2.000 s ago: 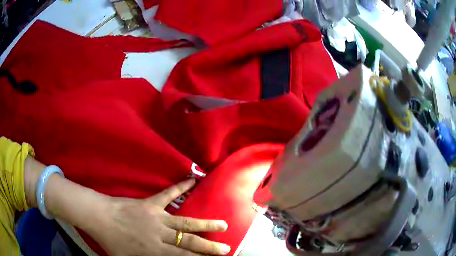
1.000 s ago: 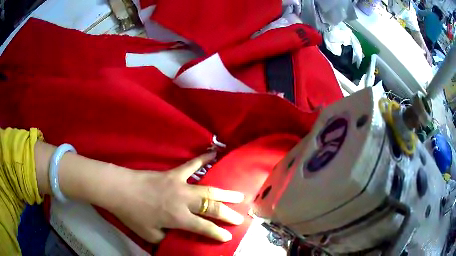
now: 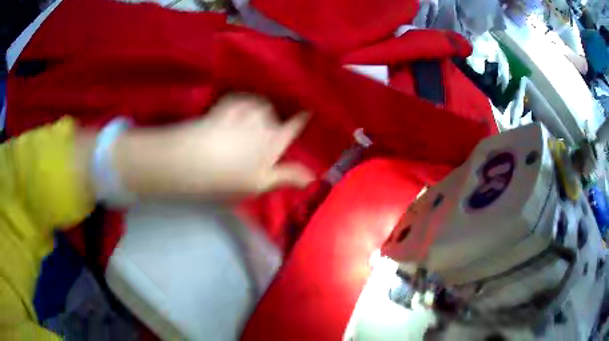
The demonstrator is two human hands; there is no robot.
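Note:
Red garment panels (image 3: 127, 66) spread over the work surface, and one red panel (image 3: 334, 246) runs to the lit needle area. The cream-white sewing machine head (image 3: 487, 206) stands at the right with a purple oval logo. My left hand (image 3: 234, 153), blurred, is over the red cloth left of the machine, with thumb and finger apart; whether it pinches cloth cannot be told. White lettering (image 3: 360, 138) shows on the red cloth right of my fingers. A black patch (image 3: 428, 82) lies on red cloth behind. My right hand is not in view.
The white table edge (image 3: 180, 266) shows below my left wrist. Dark blue cloth (image 3: 60, 283) is at the lower left. Pale cloth (image 3: 461, 16) lies beyond the table at the top. A blue object (image 3: 598, 203) is at the far right edge.
My left hand has lifted from beside the needle area and moved up, away from the table's near edge. The red cloth has shifted, uncovering white table below my wrist.

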